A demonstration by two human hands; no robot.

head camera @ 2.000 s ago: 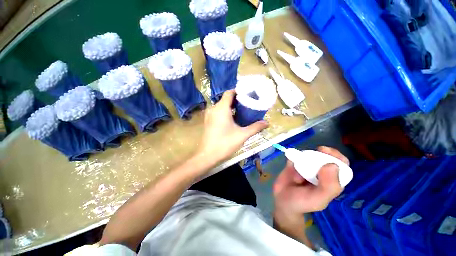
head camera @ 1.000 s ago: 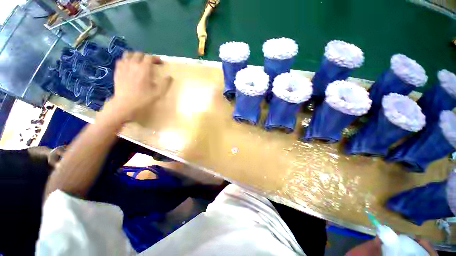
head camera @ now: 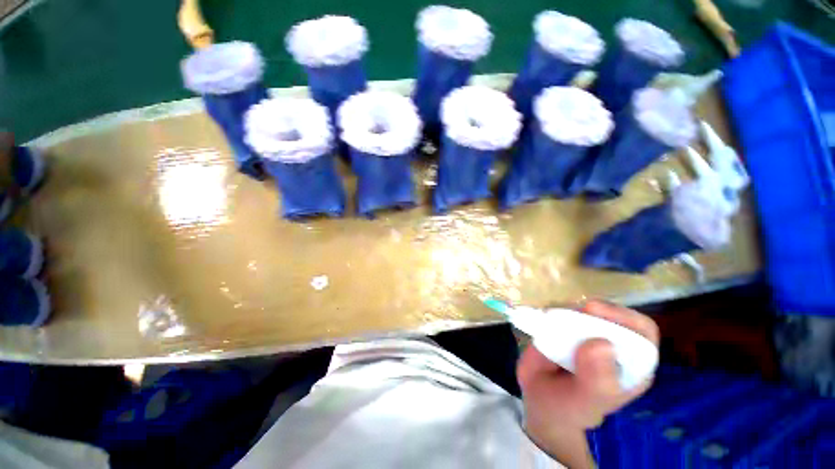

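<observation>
My right hand [head camera: 586, 371] holds the white glue bottle [head camera: 600, 343] at the lower right. Its teal needle tip points up and left over the film-covered board [head camera: 275, 284], touching no piece. Two rows of denim boot pieces with fluffy white cuffs stand at the back; one front-row piece [head camera: 311, 188] is near the middle left. A separate denim piece [head camera: 641, 238] leans or lies at the right, its cuff against the spare bottles [head camera: 723, 169]. My left hand is not in view; only a white sleeve shows at the lower left edge.
Darker denim pieces [head camera: 20, 275] lie at the left edge of the board. A blue crate [head camera: 787, 183] stands at the right edge, with more blue crates below. Wooden-handled tools [head camera: 194, 23] lie on the green surface [head camera: 110, 64] behind. A small white bit is on the film.
The view has swung right from one second ago. My left hand, which was by the denim pile at the left, has gone out of view. My right hand still holds the bottle.
</observation>
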